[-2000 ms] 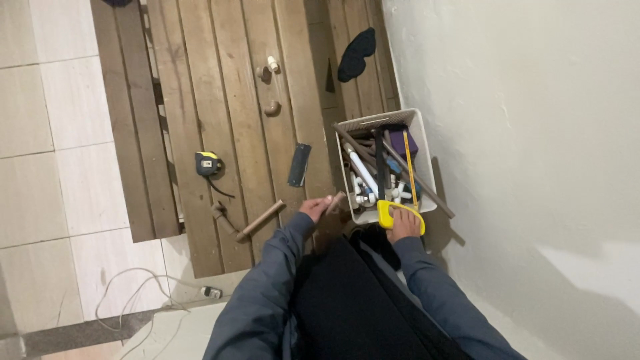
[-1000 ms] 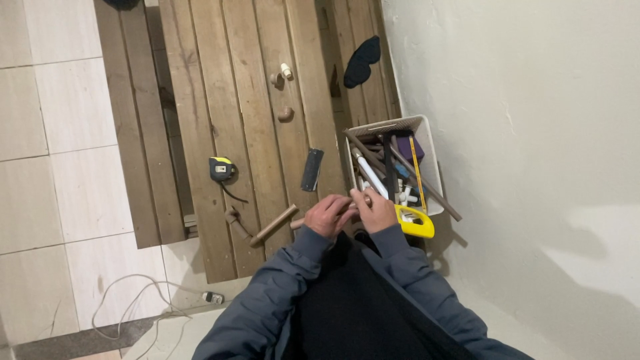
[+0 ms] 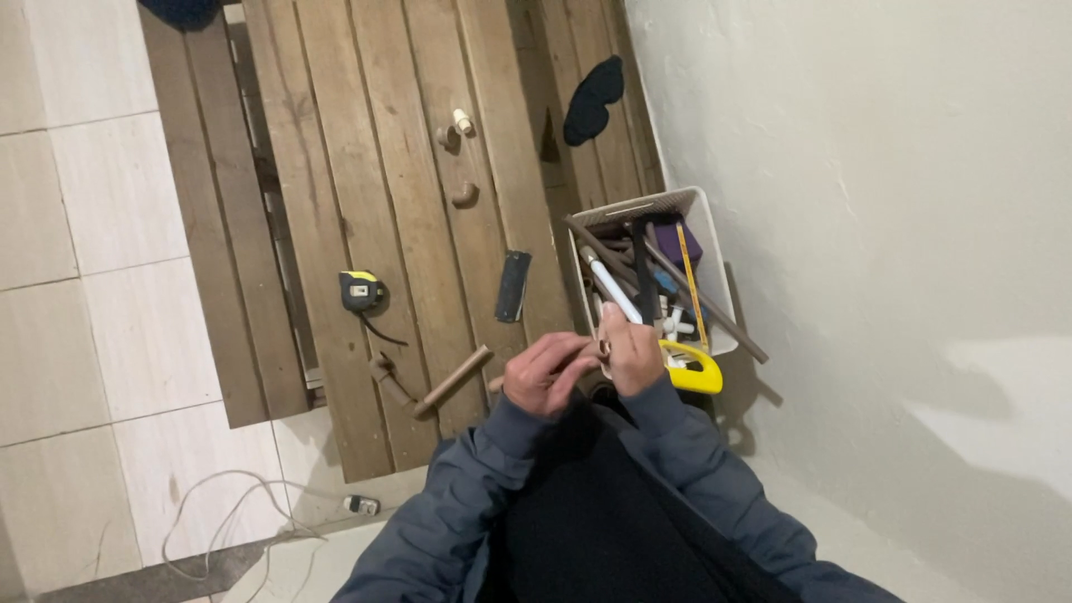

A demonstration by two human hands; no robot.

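My left hand grips a short brown plastic pipe, whose one end sticks out at the left below the fingers. My right hand has its fingers closed at the pipe's other end, where a brown ring-like opening shows; whether that is a separate fitting I cannot tell. Both hands meet at the near left corner of a white plastic basket. The yellow handle of a hacksaw lies at the basket's near edge, just right of my right hand. A white tube leans in the basket behind that hand.
On the slatted wooden table lie a tape measure, a dark flat piece, a brown elbow fitting, a white fitting and joined brown pipes. A black eye mask lies near the wall. A cable trails at lower left.
My right hand has left the yellow saw handle, where it was two seconds ago, and come to the pipe. My left hand has moved right with the pipe, and the hands now meet.
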